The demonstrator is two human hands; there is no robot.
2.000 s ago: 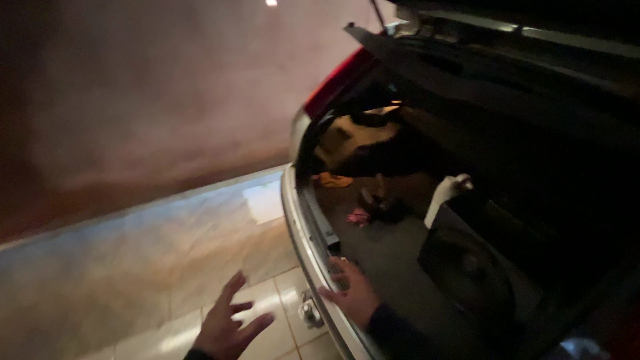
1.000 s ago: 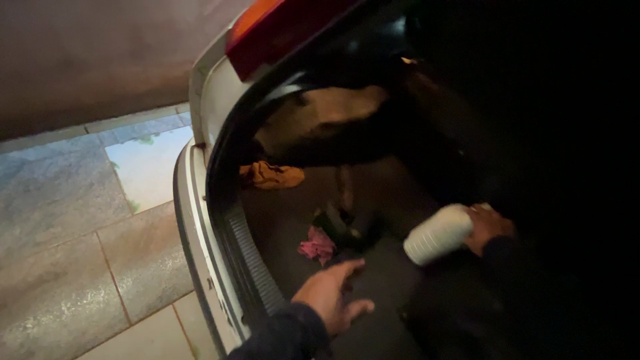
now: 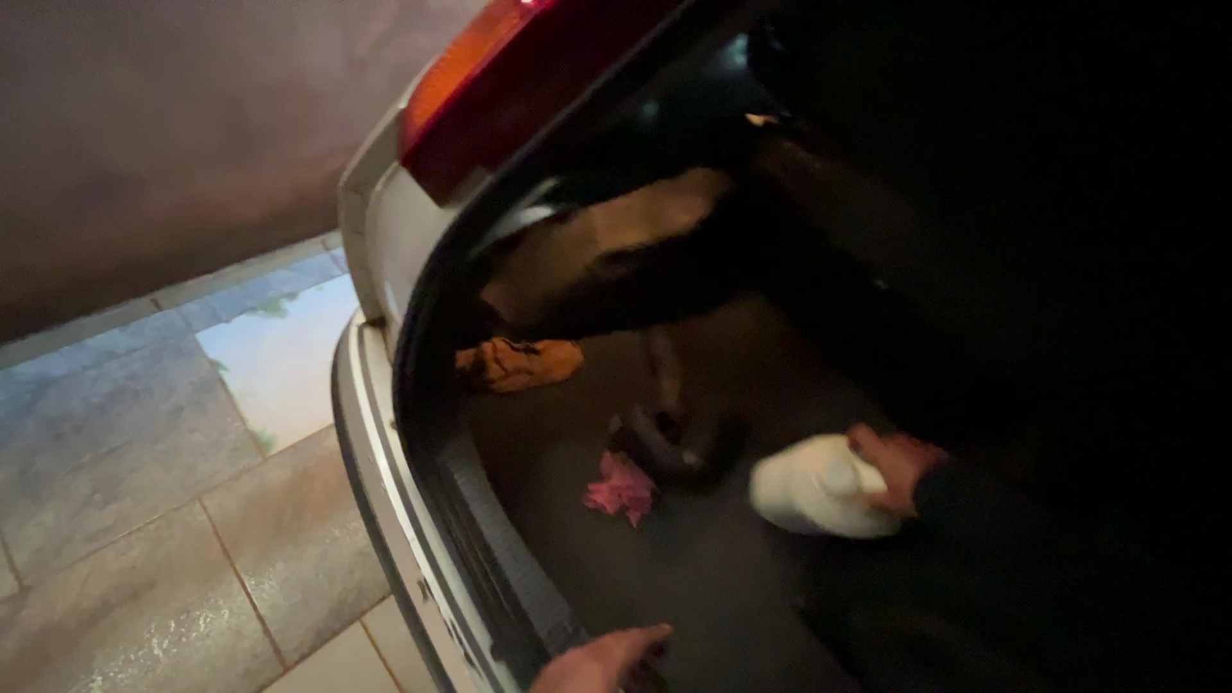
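My right hand [image 3: 895,467] is closed on a white plastic bottle [image 3: 818,486], blurred and tilted, inside the dark trunk of a car. At the bottom edge my left hand [image 3: 606,659] is partly in view over the trunk sill, fingers pointing right; nothing shows in it, though most of the hand is cut off. Between the hands and farther in, a crumpled pink cloth [image 3: 621,488] lies on the trunk floor, beside a dark object [image 3: 674,443] too dim to name. An orange cloth [image 3: 525,364] lies near the left side of the trunk.
The trunk's sill [image 3: 510,549] and white bumper [image 3: 385,500] curve along the left. Above them is the red and orange tail light [image 3: 500,87]. A tan object [image 3: 616,241] is deeper in the trunk. Outside are floor tiles [image 3: 125,577] and a wall [image 3: 192,125]. The right side is very dark.
Two seconds ago the white bottle stood by the round speaker with no hand on it; my right hand now holds it. My left hand has drawn back toward the bottom edge. The view has moved closer.
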